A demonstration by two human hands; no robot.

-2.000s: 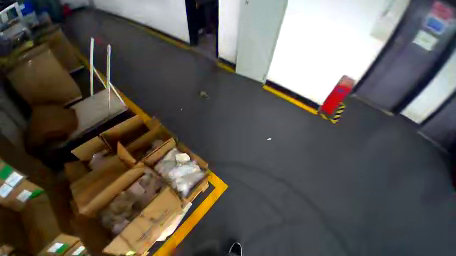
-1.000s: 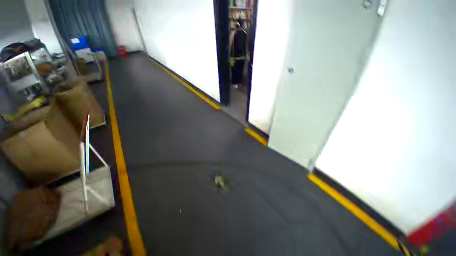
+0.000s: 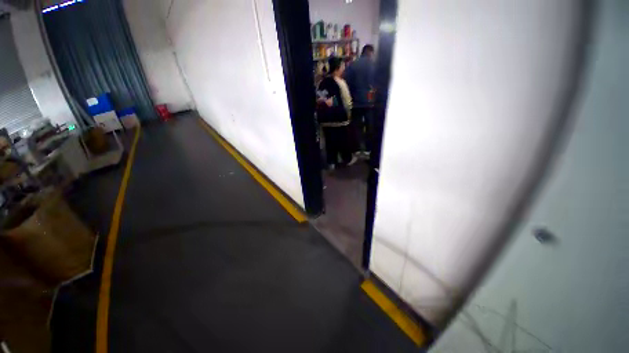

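Note:
Neither of my hands is in the picture. An open doorway with a dark frame (image 3: 299, 110) stands ahead, a little right of the middle. Through it two people show: one in dark clothes with a light front (image 3: 337, 114) and one in a dark blue top (image 3: 361, 76) behind. Shelves (image 3: 334, 43) with colourful bottles or flasks stand at the back of that room. A pale grey-green door panel (image 3: 552, 227) fills the right side, close to me and blurred.
Dark floor (image 3: 207, 276) runs ahead between yellow lines (image 3: 116, 234). Brown cartons (image 3: 52, 227) stand at the left. Further off are a blue bin (image 3: 100, 104), a red object (image 3: 163, 112) and a grey-blue curtain (image 3: 96, 55). A white wall (image 3: 227, 76) borders the right.
The view has moved forward along the aisle. The doorway and door panel are nearer and larger, and two people show inside instead of one. The white-framed cart at the left has left the view.

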